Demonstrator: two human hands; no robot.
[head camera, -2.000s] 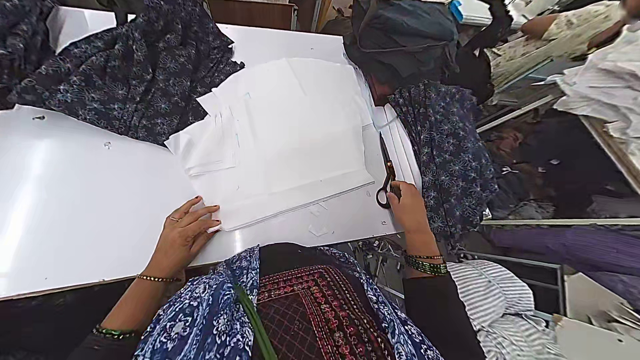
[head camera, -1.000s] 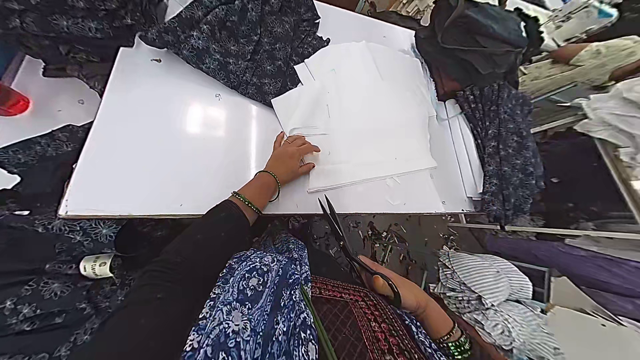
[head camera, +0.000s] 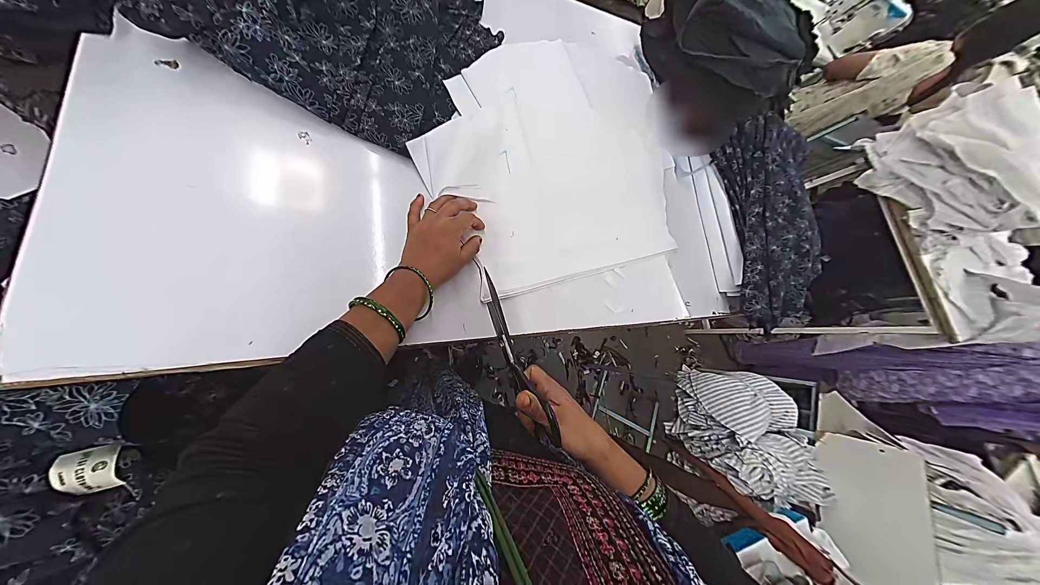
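White layered sheets, fabric or paper (head camera: 577, 179), lie stacked on the white tabletop (head camera: 211, 203). My left hand (head camera: 443, 236) grips the lower left edge of the stack, fingers curled over it. In my right hand (head camera: 561, 414), below the table's front edge, is a pair of black-handled scissors (head camera: 502, 329). Their blades point up and away, with the tips at the stack's lower left corner, just beside my left hand. Whether the blades are parted is hard to tell.
Dark floral fabric (head camera: 325, 65) lies along the table's back. A dark cloth bundle (head camera: 723, 57) sits at the back right, with more floral fabric (head camera: 764, 219) hanging below. Striped cloth (head camera: 747, 431) is heaped at lower right. Another person's arm (head camera: 886, 73) shows at upper right.
My right hand has lifted the scissors from the table's right side and brought them to the stack's lower left corner. My left hand has gone from lying flat to gripping the edge.
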